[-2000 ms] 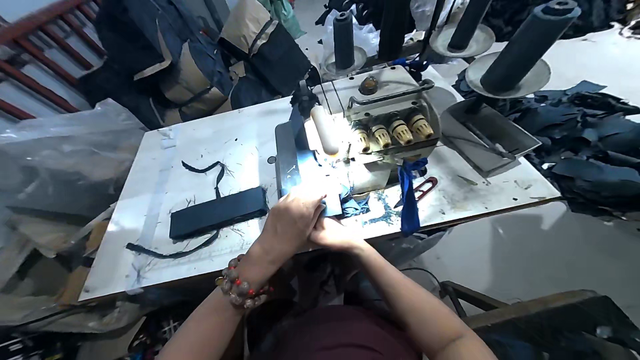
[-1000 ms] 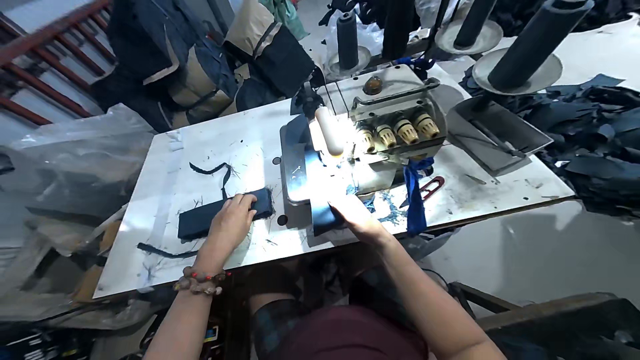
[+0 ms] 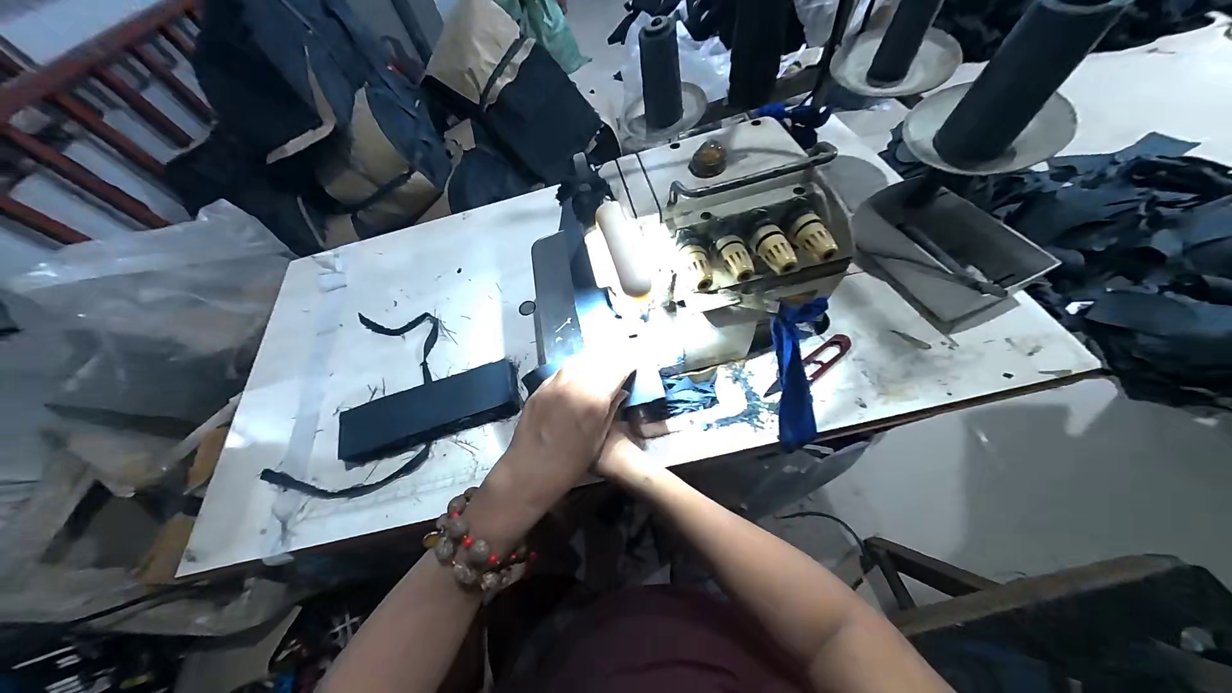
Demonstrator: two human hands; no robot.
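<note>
An overlock sewing machine [image 3: 751,217] with cream tension dials stands on a white table, its lamp glaring over the needle area. My left hand [image 3: 573,409], with a beaded bracelet at the wrist, lies in front of the needle area, on dark fabric by its fingers. Partly behind it, my right hand [image 3: 621,452] is close against it; its fingers are hidden, and whether it grips fabric I cannot tell. A neat stack of dark fabric pieces [image 3: 428,412] lies left of my hands, between two dark fabric strips [image 3: 428,337].
Red-handled thread snips [image 3: 826,358] and a hanging blue cloth strip [image 3: 794,385] are right of my hands. A metal tray [image 3: 953,250] and thread cones [image 3: 1020,82] stand farther right. Dark scraps [image 3: 1155,269] are heaped beyond. The table's front edge [image 3: 385,527] runs near my forearms.
My left hand has left the fabric stack and moved right to the machine, beside my right hand. Two seconds ago both hands were also together there.
</note>
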